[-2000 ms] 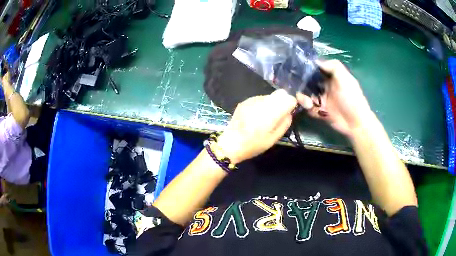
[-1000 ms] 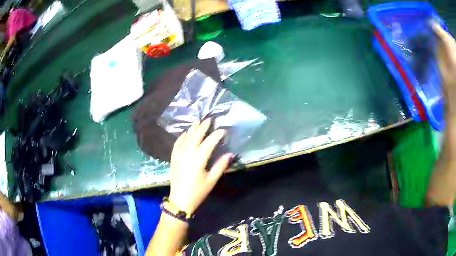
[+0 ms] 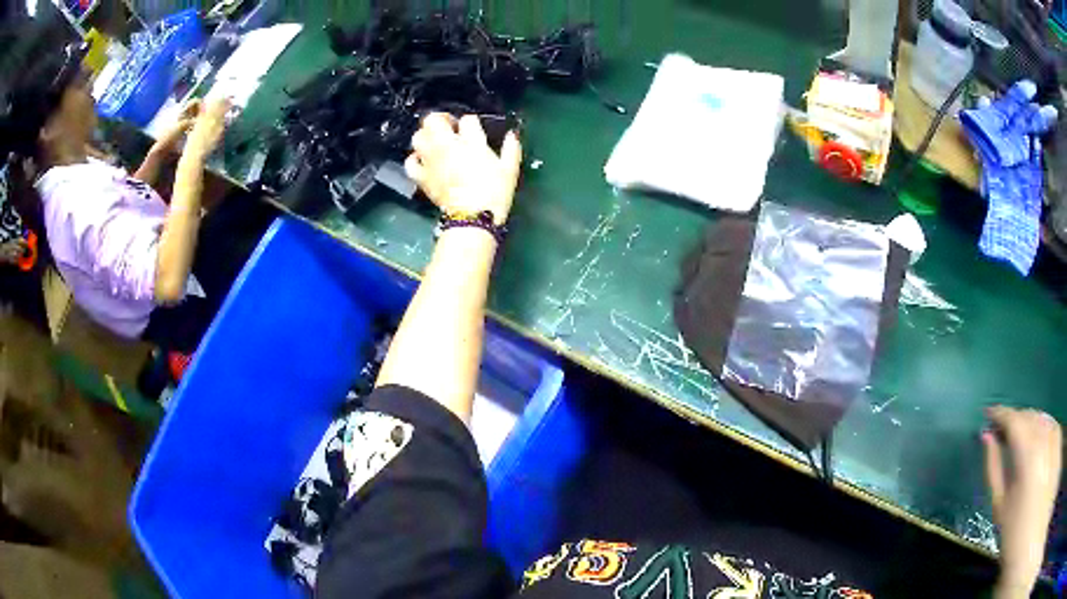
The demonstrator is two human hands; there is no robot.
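Observation:
A tangled heap of black adapters and cords (image 3: 374,100) lies on the green bench at the upper left. My left hand (image 3: 465,170) reaches over the near right side of this heap, fingers spread and bent; whether it touches an adapter is hidden. My right hand (image 3: 1024,451) is low at the right edge of the picture, over the bench, with fingers curled and nothing seen in it. A flat stack of clear plastic bags (image 3: 807,304) lies on a dark brown pad (image 3: 714,293) between my hands.
A blue tub (image 3: 246,386) holding adapters stands below the bench edge. A white cloth or foam stack (image 3: 702,131), a small printed box (image 3: 845,123), a white lump (image 3: 907,234) and blue-white gloves (image 3: 1009,164) lie behind. A person in light purple (image 3: 111,234) works at the left.
The view has swung left. My left hand has left the bag stack and moved left to the adapter heap. My right hand has come back from the blue basket, which is out of view.

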